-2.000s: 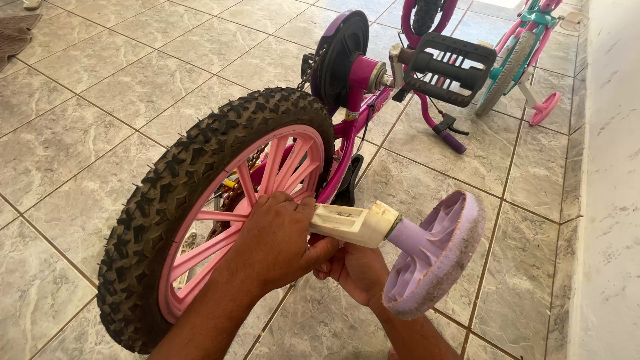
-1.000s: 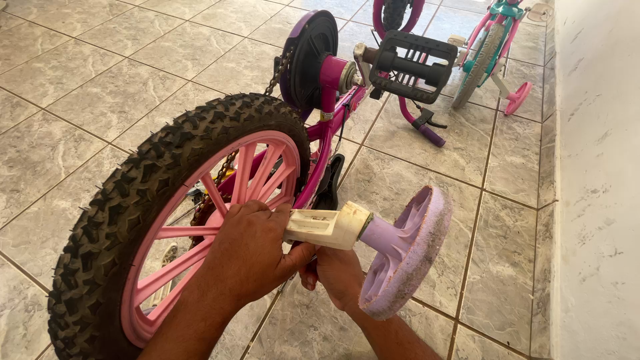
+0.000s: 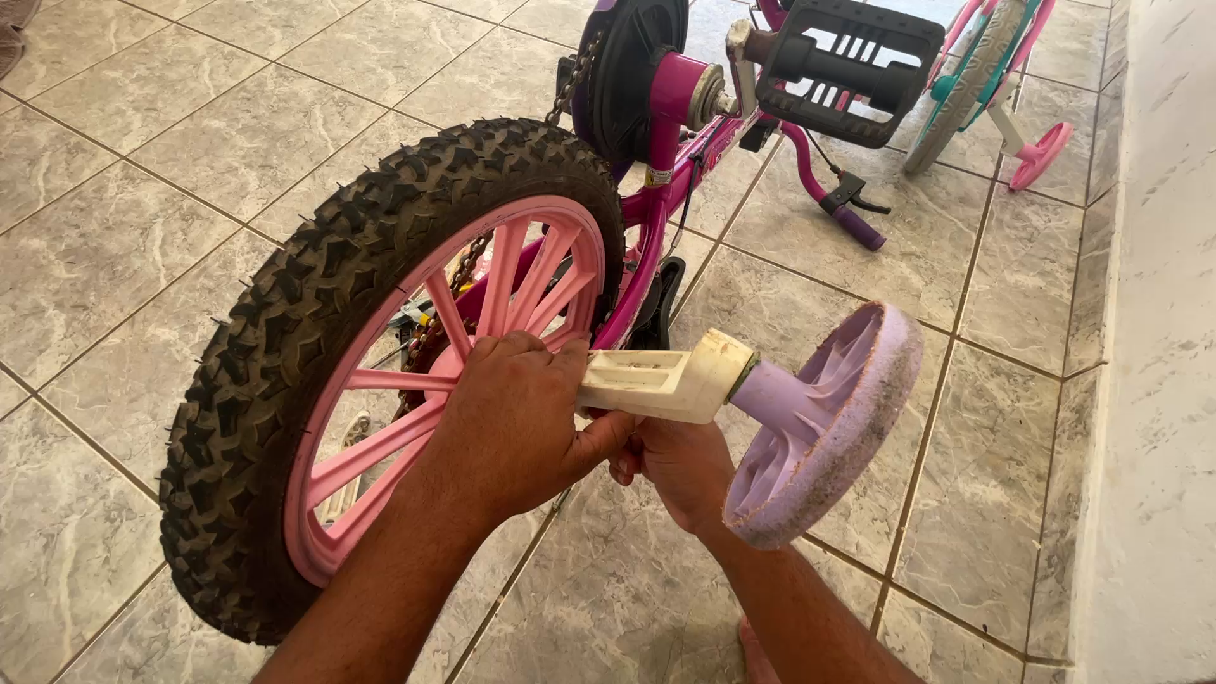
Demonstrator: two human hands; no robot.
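A child's bicycle lies tipped over, its knobby rear tire (image 3: pixel 380 313) and pink spoked rim (image 3: pixel 446 294) facing me. My left hand (image 3: pixel 518 423) lies over the wheel's hub area, gripping the inner end of the cream plastic training-wheel bracket (image 3: pixel 655 380). Just below the bracket is my right hand (image 3: pixel 679 465), its fingers curled close to my left thumb; whether it holds anything is hidden. A dirty lilac training wheel (image 3: pixel 826 427) sticks out from the bracket's outer end. Beyond are the black pedal (image 3: pixel 850 71), the chain guard (image 3: pixel 632 71) and the magenta frame (image 3: pixel 655 218).
A handlebar grip (image 3: pixel 860 228) with a brake lever rests near the tiled floor (image 3: pixel 988 494). Behind it stands another bicycle with a gray tire (image 3: pixel 964 85) and a pink training wheel (image 3: pixel 1042 155). A white wall (image 3: pixel 1154 380) runs along the right side.
Both hands have stayed at the bracket, with little plain change in their hold. The view has shifted somewhat.
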